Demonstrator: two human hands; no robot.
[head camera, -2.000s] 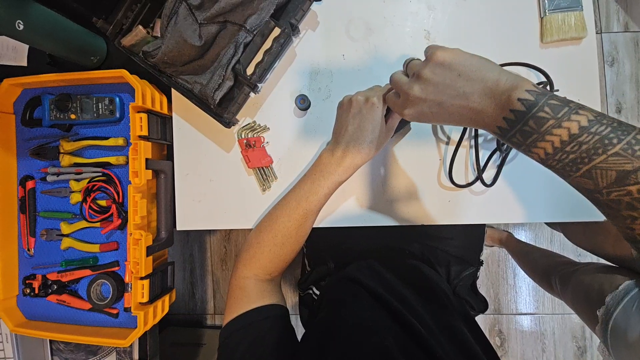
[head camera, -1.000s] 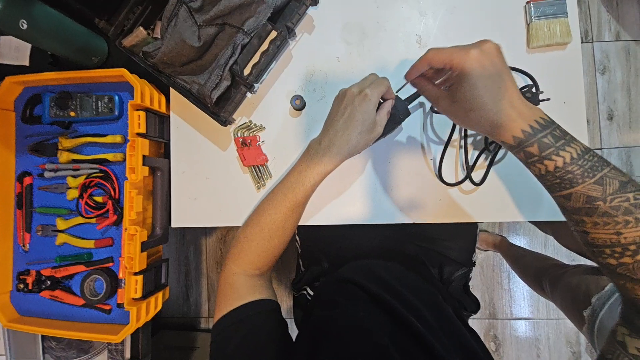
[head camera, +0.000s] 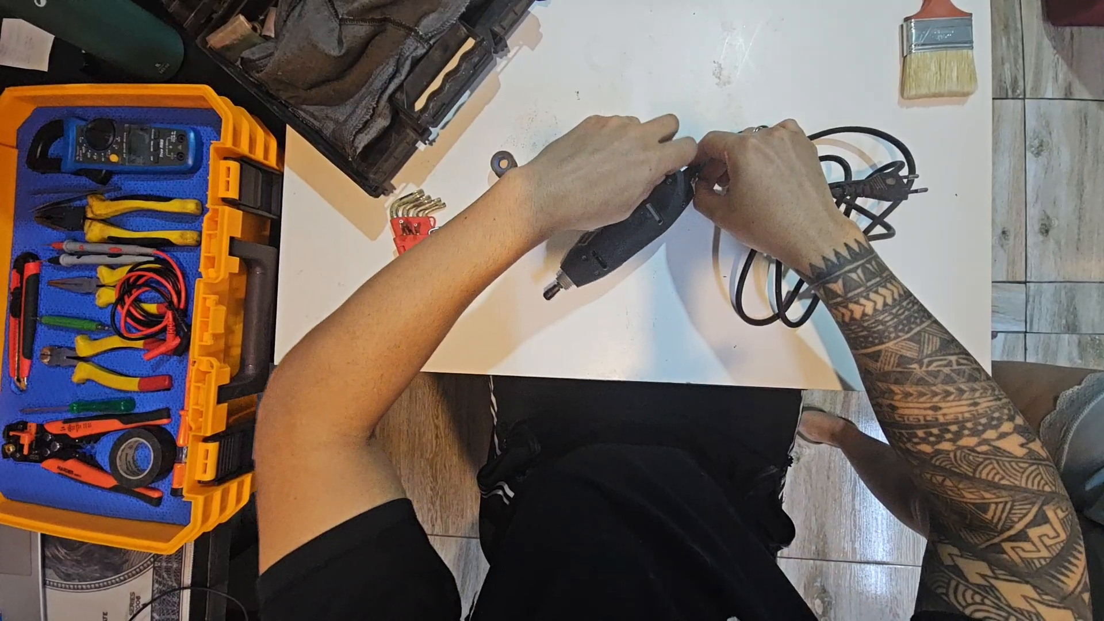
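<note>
A dark rotary tool lies slantwise above the white table, its metal collet end pointing down and left. My left hand rests over the tool's upper body, with its fingers near the rear end. My right hand is closed at that rear end, where the fingertips pinch something too hidden to name. A black power cord with a two-pin plug lies looped beside my right hand. A small dark round cap or ring sits left of my left hand, near a red holder of hex keys.
An orange toolbox with pliers, a clamp meter and black tape stands at the left. An open black case holding grey cloth is at the upper left, a paintbrush at the upper right. Another person's leg shows at the lower right.
The rotary tool's body and collet end now show below my left hand, where they were mostly covered before. My right hand has come back against the tool's rear end.
</note>
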